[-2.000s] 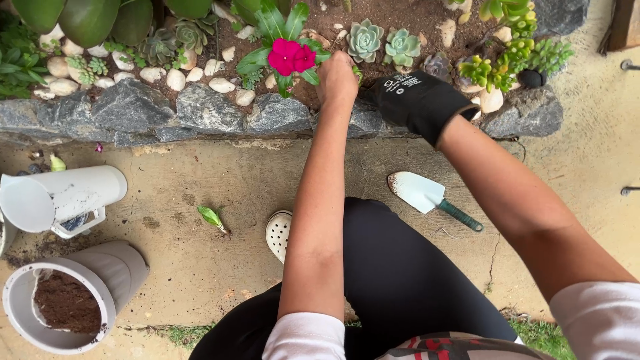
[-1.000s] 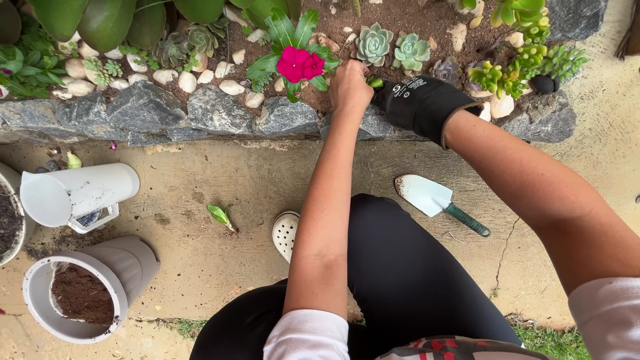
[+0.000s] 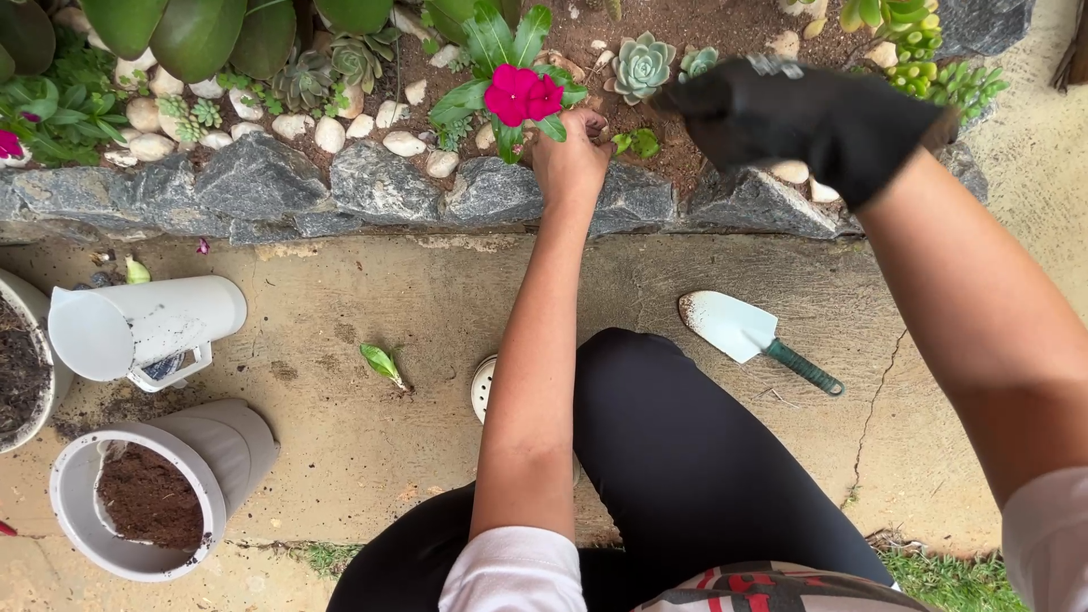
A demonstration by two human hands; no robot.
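My bare left hand [image 3: 574, 161] is low at the bed's stone edge, its fingers bent beside the pink-flowered periwinkle plant [image 3: 520, 95]; whether they hold anything is hidden. Just right of it a small green seedling [image 3: 639, 143] sits in the soil. My right hand [image 3: 773, 115], in a black glove and blurred, is over the soil to the right, and its fingers are not clear. Between the hands, farther back, grows a rosette succulent [image 3: 643, 68]. A hand trowel [image 3: 733, 326] with a green handle lies on the concrete, beneath the right forearm's left side.
Grey edging stones [image 3: 387, 183] front the bed, with white pebbles [image 3: 404, 143] behind. At left lie a white plastic jug [image 3: 183, 310] and a tipped grey pot [image 3: 212, 476] holding brown soil; a dark-soil pot [image 3: 53, 374] stands beyond. A loose leafy cutting [image 3: 381, 364] lies on the concrete.
My gloved right hand has moved away to the right from beside my left hand. The small green seedling between them now shows plainly. My left hand stays near the flowering plant.
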